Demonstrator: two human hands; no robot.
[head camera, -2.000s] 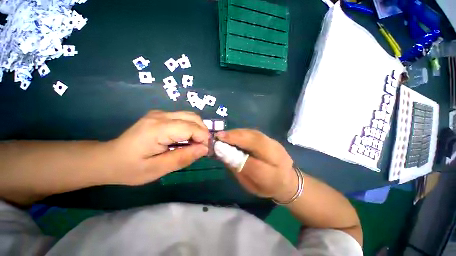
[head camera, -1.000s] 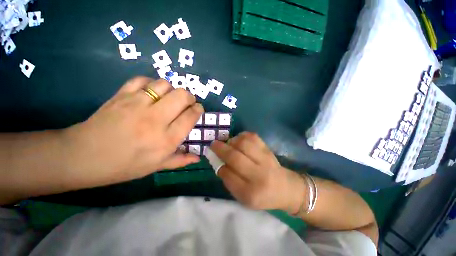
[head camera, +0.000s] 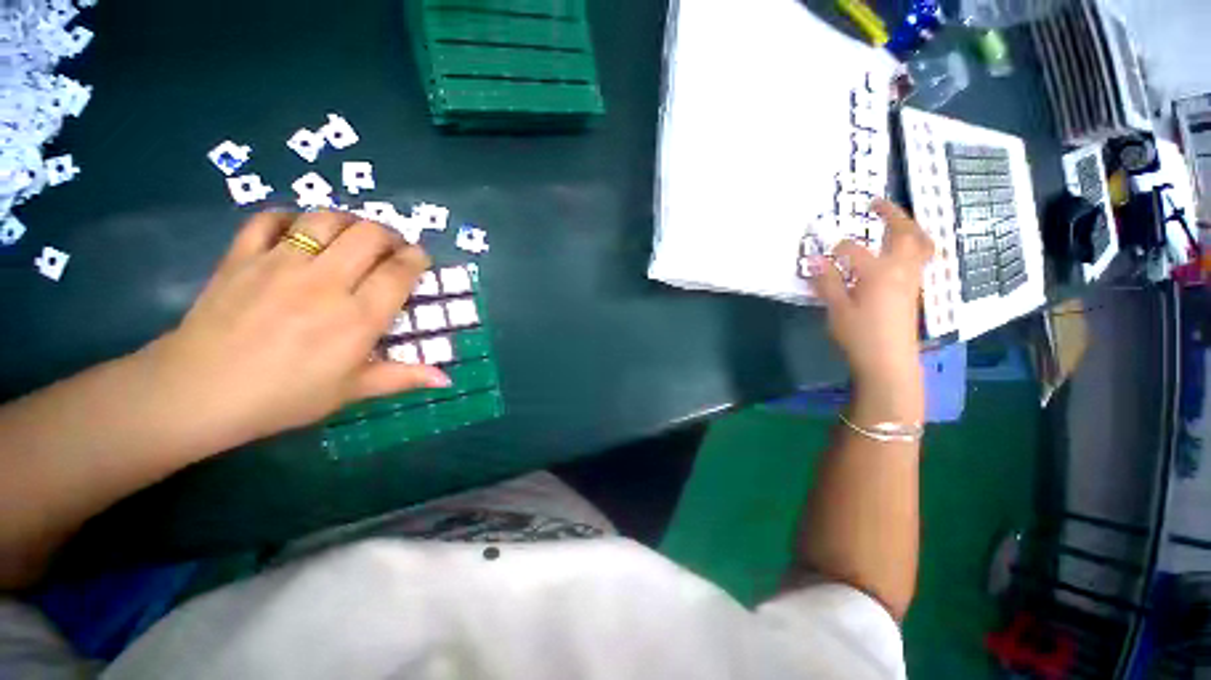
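The green PCB panel lies in front of me. Rows of square white parts cover its upper portion, and bare green rows show at its lower edge. My left hand lies over the panel's left side, with fingers curled at the upper rows and thumb across it, holding it down. My right hand is at the lower right of the white carrier sheets. Its thumb and fingers are apart, touching or just over the rows of square parts. Whether a part is between the fingertips is unclear.
Loose peeled liners lie beyond my left hand, with a heap at far left. A stack of spare green panels stands at the back. A white parts tray lies right of the sheets. The bench's front edge runs below the panel.
My right hand has left the panel and reached right to the carrier sheets. My left hand has stayed on the panel. The view has shifted right.
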